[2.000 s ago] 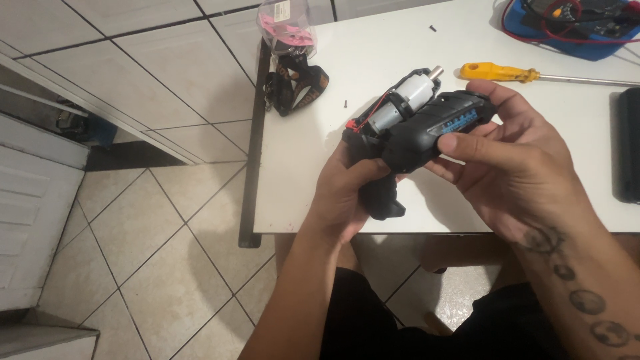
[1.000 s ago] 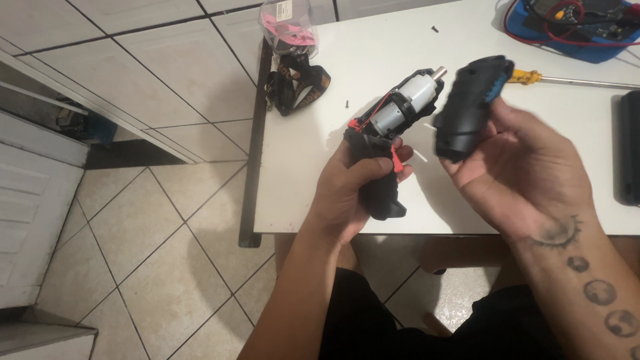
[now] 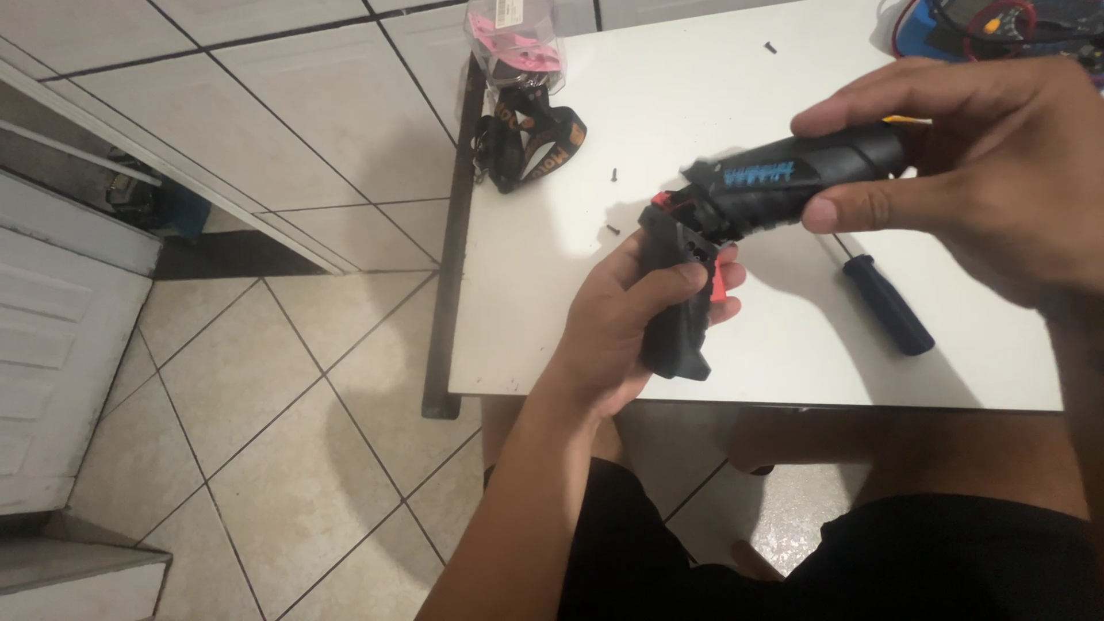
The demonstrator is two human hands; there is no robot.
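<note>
My left hand [image 3: 630, 319] grips the black handle [image 3: 677, 328] of a cordless screwdriver; its red trigger [image 3: 718, 280] shows between handle and fingertips. My right hand [image 3: 940, 164] holds the black barrel housing [image 3: 768, 181], which bears blue writing, between thumb and fingers. The housing lies over the top of the handle, angled up to the right, and hides the motor. Some red shows where the two parts meet. Below my right hand a screwdriver with a dark blue handle [image 3: 888, 306] lies on the white table [image 3: 535, 336]. Small dark screws [image 3: 613, 229] lie left of the tool.
A clear plastic container with pink items [image 3: 517, 43] and a black strap with orange writing [image 3: 530, 138] occupy the table's back left corner. Another screw [image 3: 770, 47] lies near the back. At the back right is a blue item with cables [image 3: 931, 34].
My right hand has brought the housing back from the right over the motor, which showed bare one second ago. The dark blue screwdriver handle and a screw beside the tool now show.
</note>
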